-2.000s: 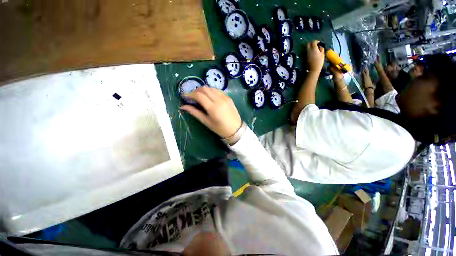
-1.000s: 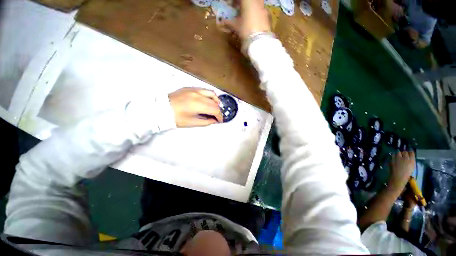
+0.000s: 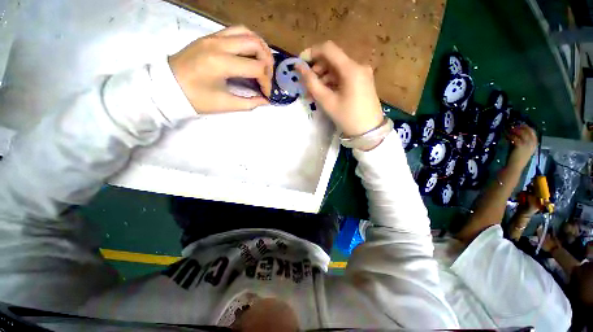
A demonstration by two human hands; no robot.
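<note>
My left hand (image 3: 224, 70) holds a black round housing (image 3: 278, 96) by its left side, above the white work board (image 3: 260, 155). My right hand (image 3: 344, 87) holds a pale disc with small dark holes (image 3: 288, 76) at the housing's open face, thumb and fingers on its right edge. The disc lies over the housing; whether it is fully seated I cannot tell. A small dark piece (image 3: 312, 106) shows just below my right fingers.
A brown board (image 3: 383, 39) lies beyond the white one. Many assembled units (image 3: 437, 154) stand grouped on the green bench at right. A co-worker's arm (image 3: 497, 194) is beside them, near a yellow tool (image 3: 542, 188). A blue item (image 3: 351, 235) is below the board.
My right hand has come back from the discs on the brown board and now holds one at the housing. My left hand still holds the housing. The view has shifted.
</note>
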